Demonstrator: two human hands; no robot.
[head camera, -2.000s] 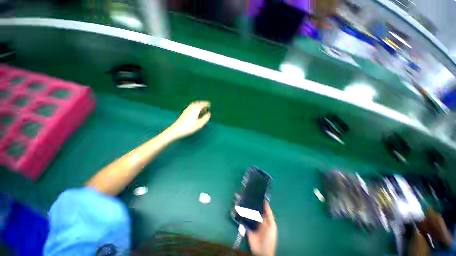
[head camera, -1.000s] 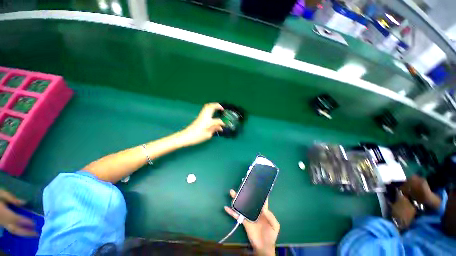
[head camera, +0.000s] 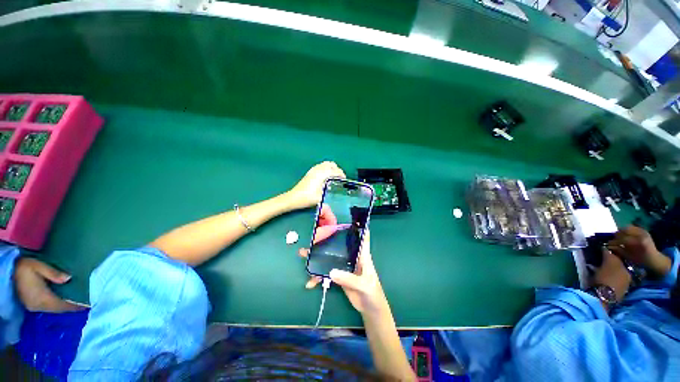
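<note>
My right hand (head camera: 361, 282) holds a smartphone (head camera: 340, 231) over the green mat, with a thin white cable (head camera: 323, 302) at its bottom edge. The screen shows a live camera view with a hand in it. A black module with a green circuit board (head camera: 386, 191) lies flat just right of the phone's upper part; its left side is partly hidden. My left hand (head camera: 319, 183) is at the phone's upper left, its fingertips hidden behind the phone, so its grip cannot be told.
A pink compartment tray (head camera: 63, 168) with green boards is at far left. White discs (head camera: 291, 237) lie on the mat. Clear parts boxes (head camera: 514, 213) and black modules (head camera: 501, 118) are at right. Neighbours' hands (head camera: 634, 250) are at both sides. A white rail (head camera: 313, 28) crosses the back.
The phone has moved up and left, near the module, and its dark screen now shows a camera view. The module now sits right of my left hand, whose fingertips have become hidden.
</note>
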